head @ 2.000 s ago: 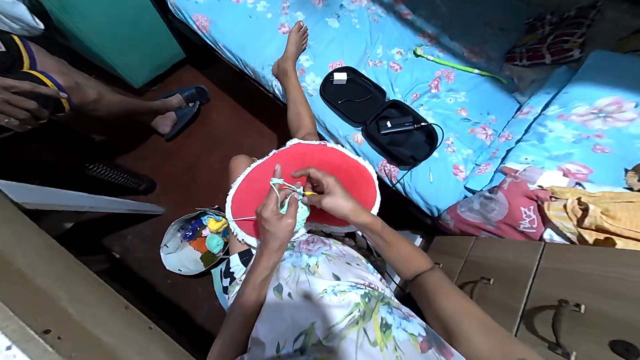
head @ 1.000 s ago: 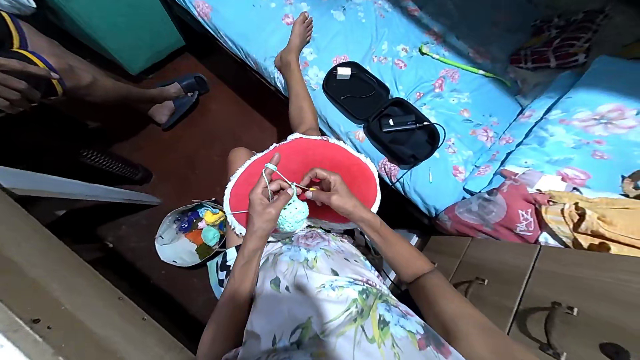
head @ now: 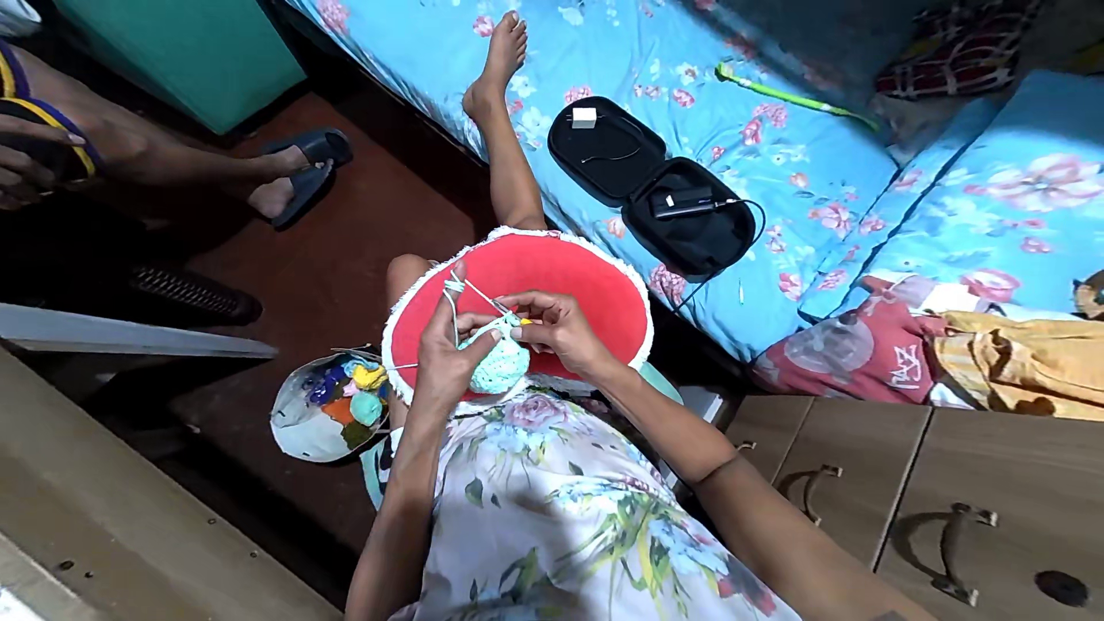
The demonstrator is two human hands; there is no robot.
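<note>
A round mint-green crochet piece (head: 498, 366) is pinched by its upper edge between both hands, above a red oval cushion (head: 569, 267) with a white fluffy border on my lap. My left hand (head: 450, 349) holds the piece's left side, with pale yarn (head: 453, 289) wrapped round its raised index finger and running to the work. My right hand (head: 556, 332) grips a crochet hook at the piece's upper right; only a bit of its yellow handle (head: 525, 322) shows, and its tip is hidden.
At left on the floor stands a white bag (head: 297, 423) of colourful yarn. A black zip case (head: 604, 155) lies unfolded on the flowered bed (head: 776, 250). Wooden drawers (head: 871, 457) stand at right. Another person's slippered feet (head: 302, 177) are at upper left.
My right hand has drawn in close to the crochet piece. My left index finger stays raised with yarn round it, and the piece is still held between my hands.
</note>
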